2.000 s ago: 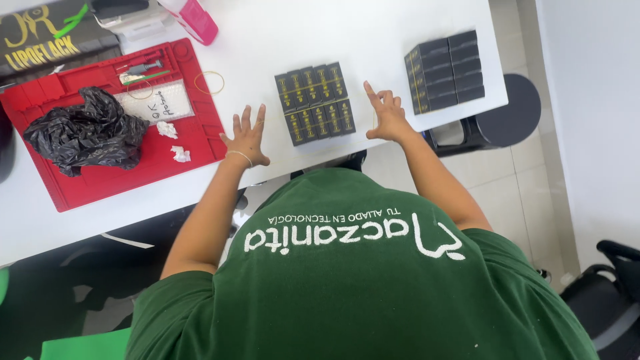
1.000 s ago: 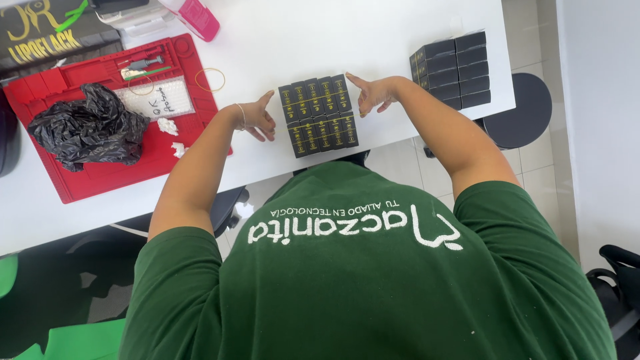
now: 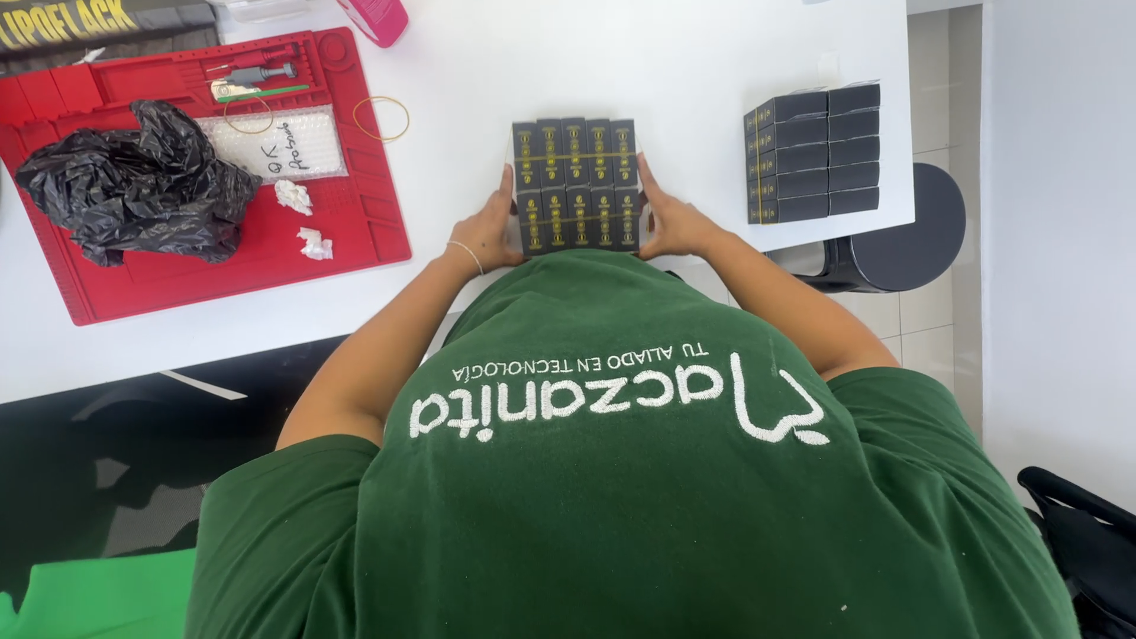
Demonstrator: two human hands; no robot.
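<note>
Several small black boxes with yellow print stand in two rows as one block (image 3: pixel 577 188) on the white table. Thin yellowish bands, apparently rubber bands, run across both rows. My left hand (image 3: pixel 488 229) presses against the left side of the block, a thin bracelet at its wrist. Against the right side lies my right hand (image 3: pixel 672 222). Both hands together clasp the block between them; the thumbs are near its lower corners. Another stack of black boxes (image 3: pixel 812 155) sits farther right, near the table's right edge, with no hand on it.
On the left, a red work mat (image 3: pixel 355 213) bears a crumpled black plastic bag (image 3: pixel 142 191), a bubble-wrap packet (image 3: pixel 275 146), crumpled white paper (image 3: pixel 293 197) and small tools (image 3: pixel 264 73). A rubber band (image 3: pixel 382 118) lies beside it. A black stool (image 3: pixel 914 226) stands beyond the table's right edge.
My hands were apart from the block on either side, fingers spread or pointing; they have closed in and now touch its two sides.
</note>
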